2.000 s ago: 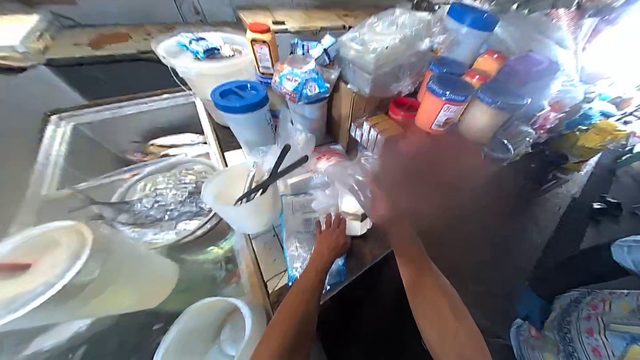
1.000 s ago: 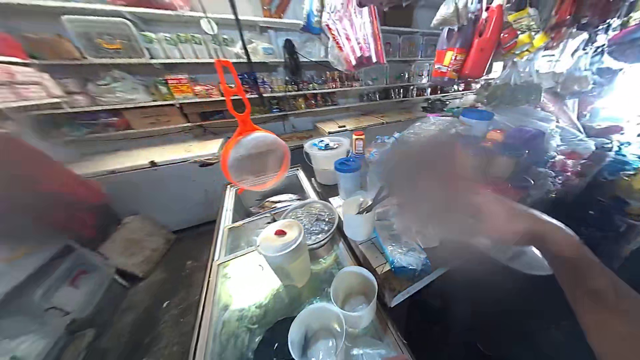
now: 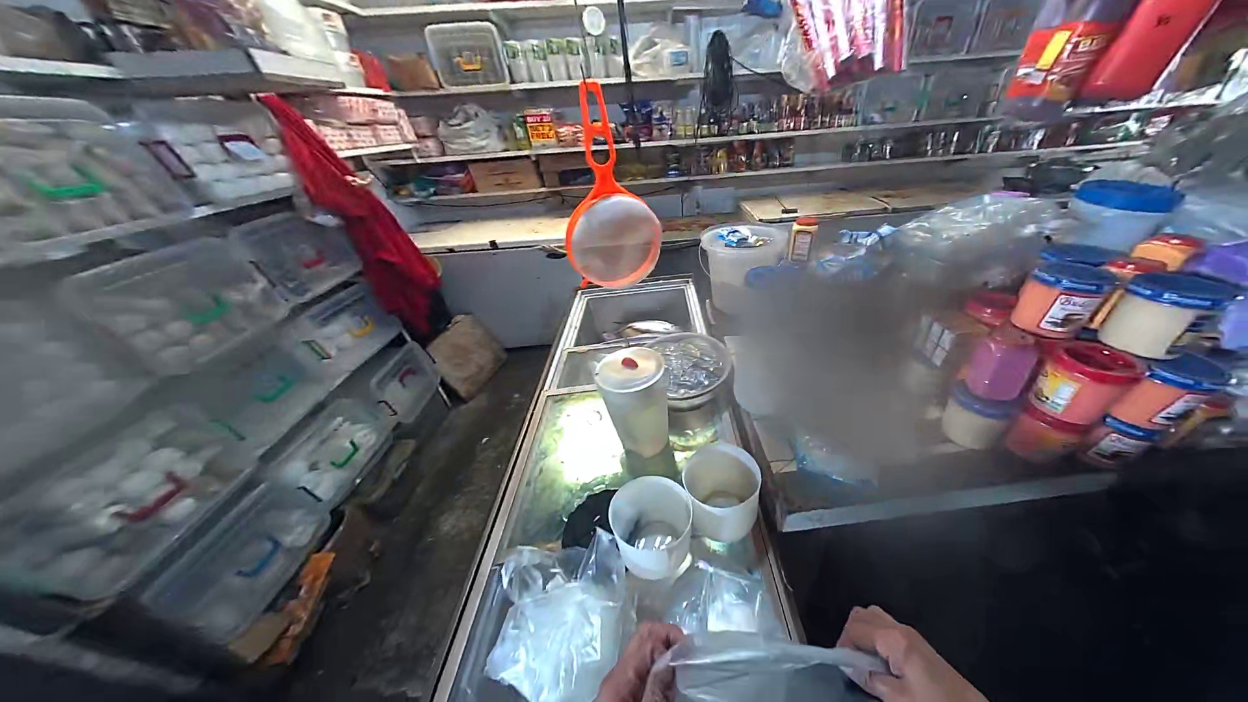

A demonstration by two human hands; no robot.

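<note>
A clear plastic bag (image 3: 770,663) stretches between my two hands at the bottom of the view. My left hand (image 3: 648,663) grips its left side and my right hand (image 3: 902,658) grips its right side. Just beyond them, more clear plastic bags (image 3: 561,624) lie on the glass-topped case. Two open white plastic tubs (image 3: 651,536) stand side by side behind these bags. Farther back are a tall lidded plastic container (image 3: 634,405) and a round tray of small silvery items (image 3: 690,366). A large blurred patch hides part of the counter at the right.
An orange-handled strainer (image 3: 614,239) hangs over the far end of the glass case. Blue- and red-lidded jars (image 3: 1087,380) are stacked on the right counter. Shelves with clear plastic bins (image 3: 185,297) line the left side, beside a narrow floor aisle (image 3: 429,526). A white bucket (image 3: 741,258) stands at the back.
The view has swung left from the right counter. My hands, earlier over that counter, are now low beside the glass case, with a clear bag held between them.
</note>
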